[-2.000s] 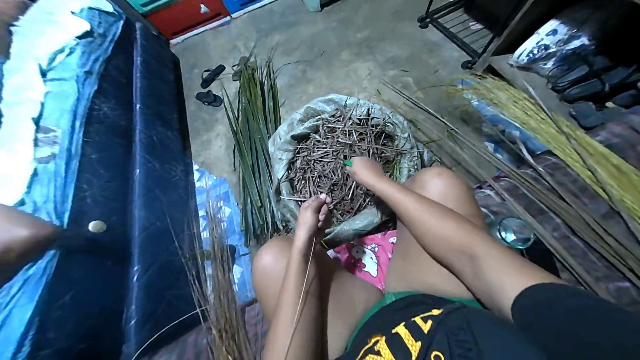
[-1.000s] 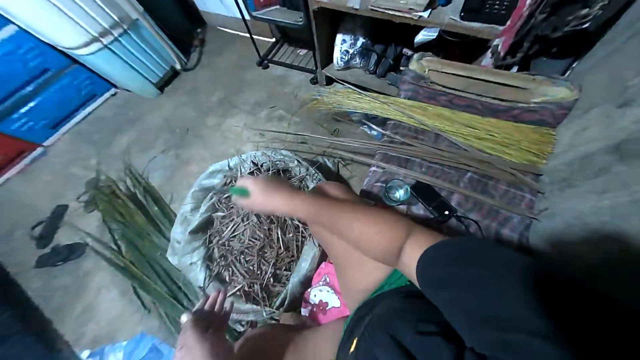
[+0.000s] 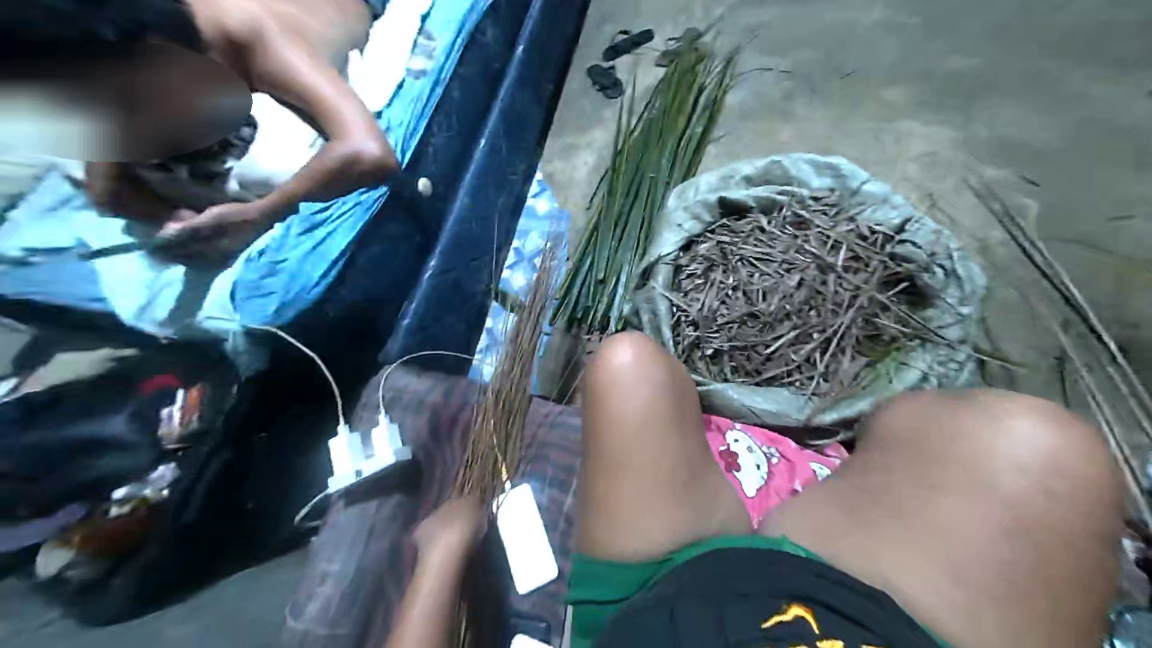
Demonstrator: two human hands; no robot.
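My left hand (image 3: 450, 531), blurred, is at the lower left, at a bundle of thin brown sticks (image 3: 508, 387) lying on a patterned cloth; whether its fingers hold any cannot be made out. A white phone-like device (image 3: 526, 538) lies just right of that hand. My right hand is outside the view. Beyond my knees stands an open woven sack (image 3: 958, 270) with its rim rolled down, filled with short dry brown strips (image 3: 792, 288). Long green leaf strips (image 3: 643, 180) lie on the floor to the left of the sack. A pink cloth (image 3: 774, 463) shows between my legs.
Another person (image 3: 306, 117) is on the blue-covered mattress (image 3: 468, 162) at the upper left. White chargers (image 3: 364, 450) with cables stand in a power strip on the left. Dark slippers (image 3: 616, 63) lie on the floor. Long dry stalks (image 3: 1071, 297) lie at the right.
The view has swung far to the left. My left hand has gone from near the sack to the stick bundle. My right hand, over the sack's contents before, has left the view.
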